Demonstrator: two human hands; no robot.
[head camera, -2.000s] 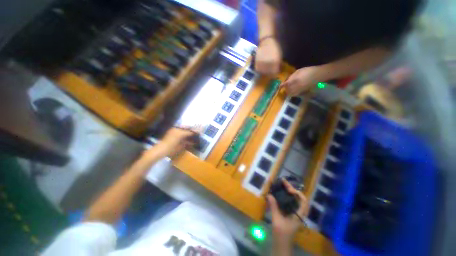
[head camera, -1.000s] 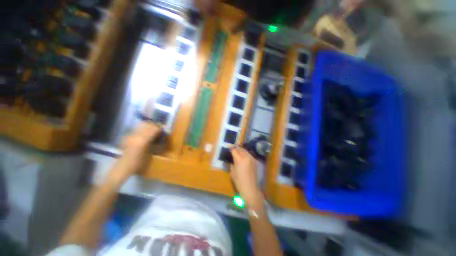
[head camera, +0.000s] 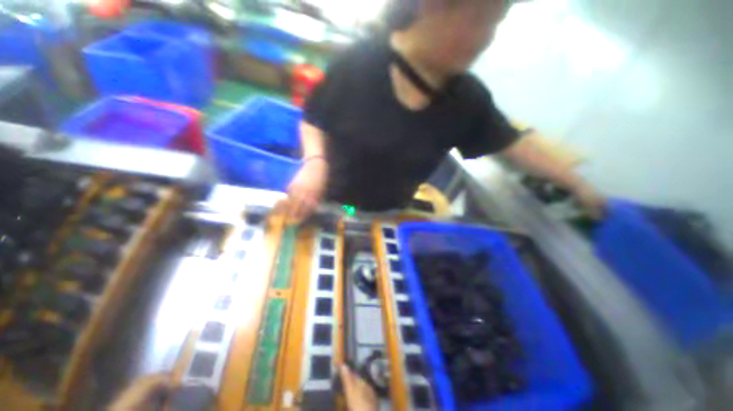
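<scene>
The orange fixture (head camera: 248, 341) stands in front of me with two pale strips of dark square openings and a green connector board (head camera: 268, 353) between them. My left hand (head camera: 143, 392) is blurred and cut off by the bottom edge, beside a black block (head camera: 193, 398) at the near end of the left strip. My right hand (head camera: 356, 390) is also cut off, just right of another black block (head camera: 319, 400) at the near end of the right strip. The frame does not show whether either hand grips its block.
A blue bin (head camera: 518, 345) of black units lies on another fixture at right. A loaded fixture (head camera: 120, 301) is at left. A coworker in black (head camera: 366, 132) stands opposite, one hand at the fixture's far end, the other arm reaching to a blue bin (head camera: 663, 265) at far right.
The view has tilted up, showing the coworker and bins behind. My hands now sit at the bottom edge. The coworker's one arm now stretches out to the right.
</scene>
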